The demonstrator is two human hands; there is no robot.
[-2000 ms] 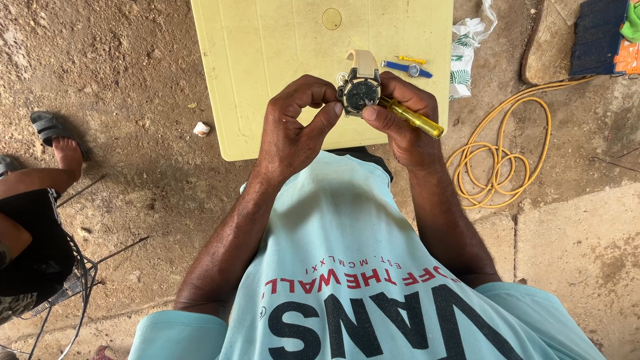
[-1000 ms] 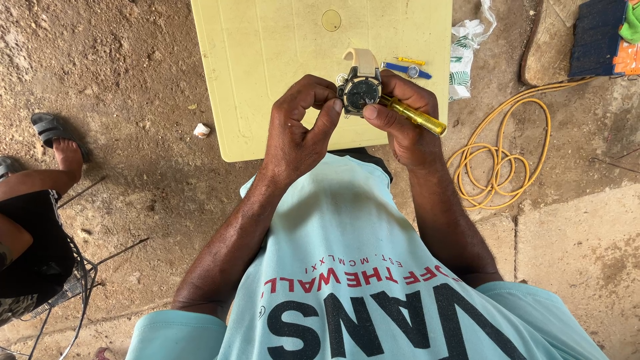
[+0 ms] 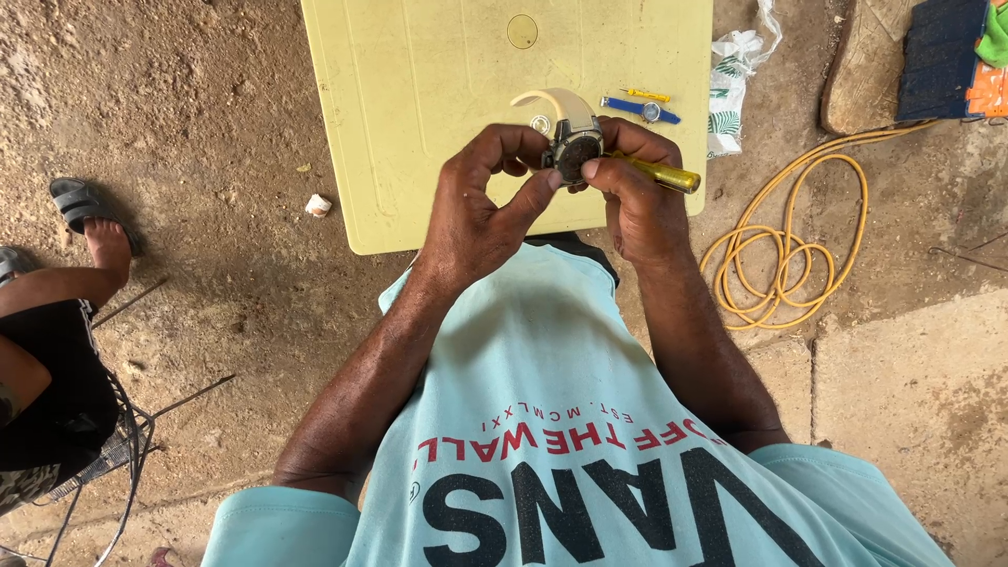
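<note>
A wristwatch with a dark round face [image 3: 576, 160] is held between my two hands over the table's near part. Its cream strap [image 3: 568, 104] curls up and away to the left. My left hand [image 3: 490, 193] grips the left side of the case with thumb and fingers. On the other side, my right hand [image 3: 642, 185] has its thumb on the face and also holds a screwdriver with a yellow translucent handle [image 3: 669, 175], whose tip is hidden. Beyond my hands, a small round clear part [image 3: 540, 124], a blue-strapped watch [image 3: 650, 112] and a small yellow screwdriver [image 3: 647, 95] lie on the table.
The pale yellow plastic table [image 3: 441, 87] stands in front of me. A plastic bag [image 3: 726, 98] is at its right edge, near a coiled yellow hose [image 3: 787, 252] on the floor. A dark blue crate [image 3: 941, 63] stands far right. Another person's sandaled foot [image 3: 104, 236] is at left.
</note>
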